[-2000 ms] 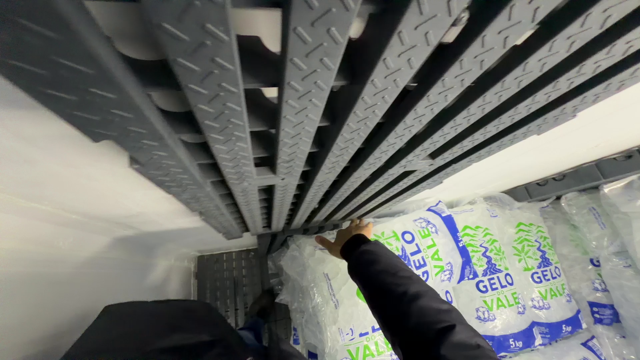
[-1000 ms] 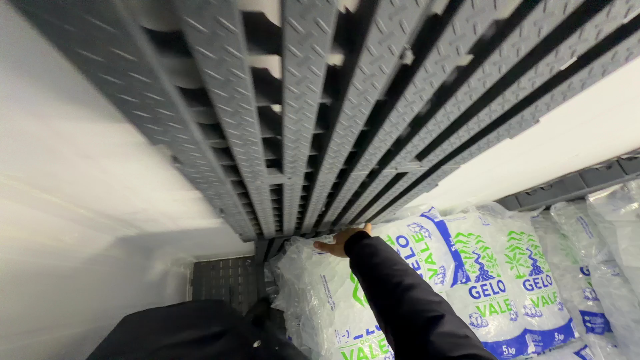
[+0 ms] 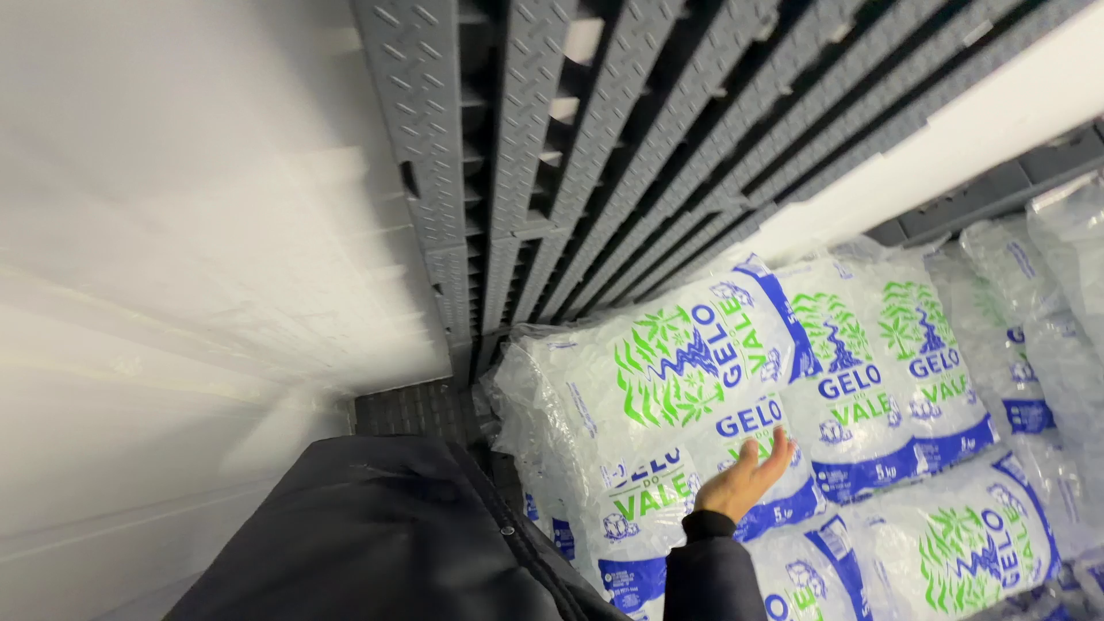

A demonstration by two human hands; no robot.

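My right hand (image 3: 746, 479), in a black sleeve, is over the clear plastic bags of ice with its fingers spread. Nothing is held in it; whether it touches the bag behind it I cannot tell. Just above and left of it lies a bag of ice (image 3: 681, 358) with green and blue print, on its side on top of the pile. A grey plastic slatted pallet (image 3: 526, 181) with a raised tread pattern stands on edge behind the bags, and its lower end meets the top bag's edge. My left hand is out of view.
A white wall (image 3: 216, 259) runs along the left. Dark grey slatted flooring (image 3: 414, 410) shows in the corner. My black jacket (image 3: 371, 526) fills the lower left. More ice bags (image 3: 975, 543) are stacked at right, with another dark grey plastic piece (image 3: 992, 190) behind them.
My right hand has come away from the pallet's lower edge, where it rested in the earlier frames, and is now lower, over the bags. The view has shifted.
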